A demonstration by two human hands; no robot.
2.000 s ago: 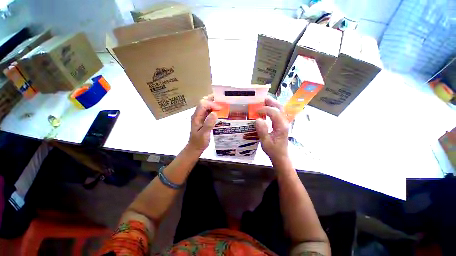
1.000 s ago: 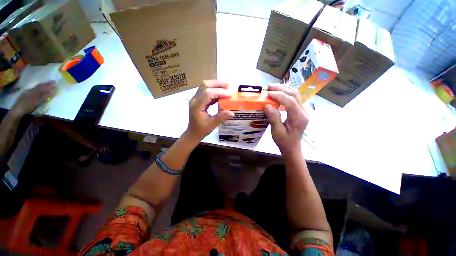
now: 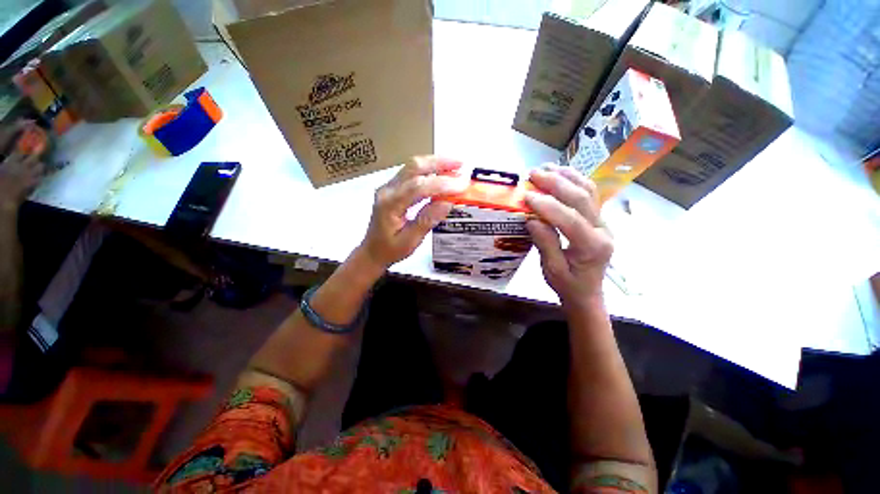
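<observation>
A retail box [image 3: 480, 245] stands upright at the table's front edge, its black and white printed face towards me. Its orange top is folded down, with the dark hanging slot showing at the back. My left hand [image 3: 410, 210] holds the top left corner, fingers over the top and thumb at the front edge. My right hand [image 3: 571, 230] holds the top right corner the same way. The inside of the box is hidden.
A large open carton [image 3: 338, 96] stands behind, left of centre. Brown cartons [image 3: 719, 116] and a second retail box [image 3: 625, 130] stand right. A phone [image 3: 203, 200], a blue and orange ring [image 3: 183, 123] and another person's hand [image 3: 21, 159] are left.
Since the first frame, the box's raised top flap has been folded down, and both hands have moved onto the top. Another person's hand has appeared at the far left.
</observation>
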